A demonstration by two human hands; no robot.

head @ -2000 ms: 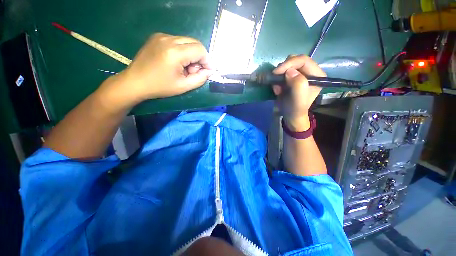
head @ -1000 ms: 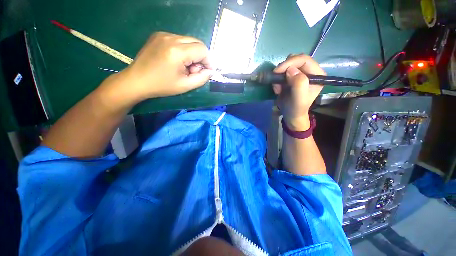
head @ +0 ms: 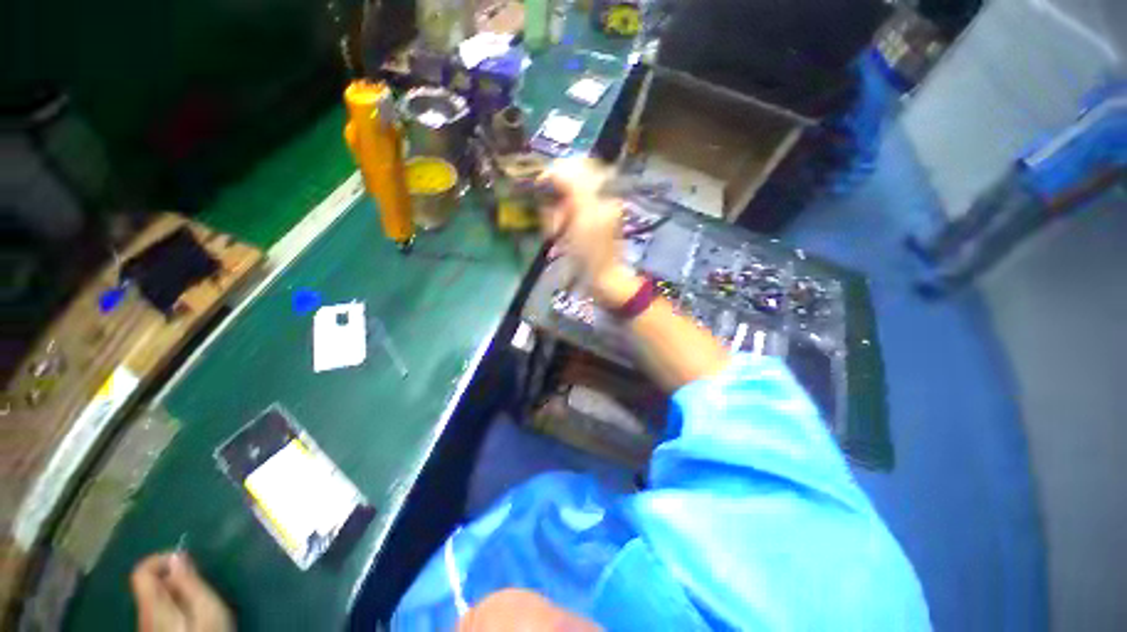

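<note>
The phone body [head: 297,488], with a large white centre and dark ends, lies on the green mat at lower left. My left hand [head: 179,595] is at the bottom left edge, partly cut off, its fingertips pinched around what looks like a thin pale strand of solder wire. My right hand [head: 583,210] is blurred and reaches out to the soldering station [head: 517,207], above the parts tray's far end. The soldering iron cannot be made out, and blur hides whether this hand holds anything.
The orange electric screwdriver [head: 381,161] stands beside a yellow-topped tin [head: 430,179]. A white card [head: 339,336] and thin tweezers [head: 389,349] lie on the mat. The grey parts tray [head: 704,266] is at right. A person in blue [head: 1051,167] is at the far right.
The view has swung to the right. My right hand has left the phone body and moved out to the soldering station. My left hand is now apart from the phone body.
</note>
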